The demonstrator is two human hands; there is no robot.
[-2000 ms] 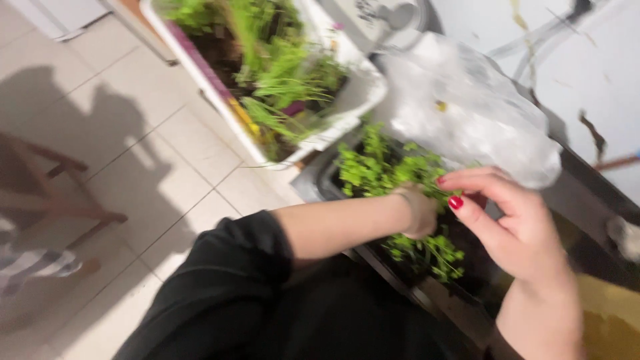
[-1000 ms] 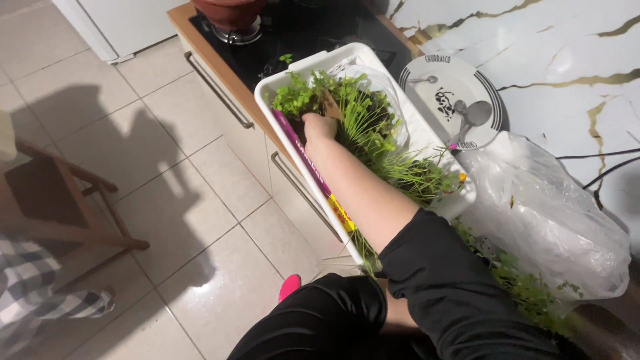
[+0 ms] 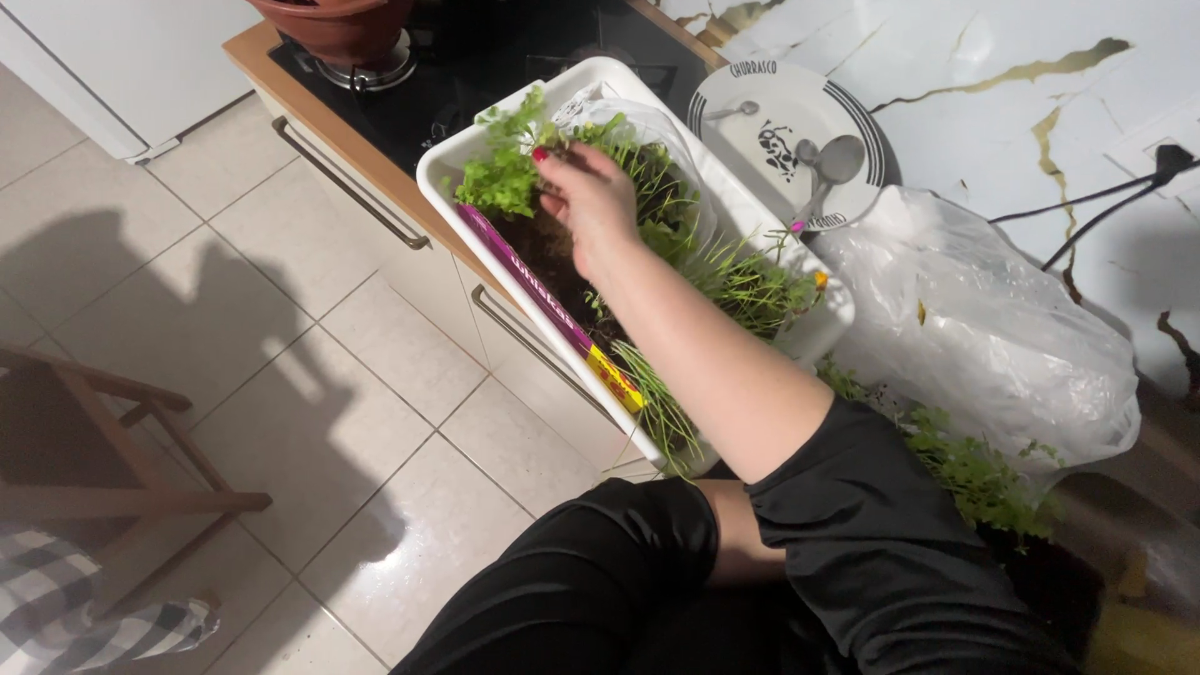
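My right hand, with red nails, reaches into the upper part of a white plastic tub. Its fingers are closed around small leafy green seedlings with dark roots or soil at their base. More leafy greens lie beside it in the tub's corner. Thin grass-like shoots and dark soil are below and right of the hand. A purple and yellow printed package lines the tub's left wall. My left forearm passes under my right sleeve, which hides the left hand.
The tub stands partly over the black cooktop, near a terracotta-coloured pot. A plate with several spoons and a clear plastic bag lie to the right. More greens grow below the bag. A wooden stool stands at left.
My right hand has left the greens at lower right and is in the white tub. Since one second ago its fingers have come up into view with leafy seedlings. My left hand has gone out of sight.
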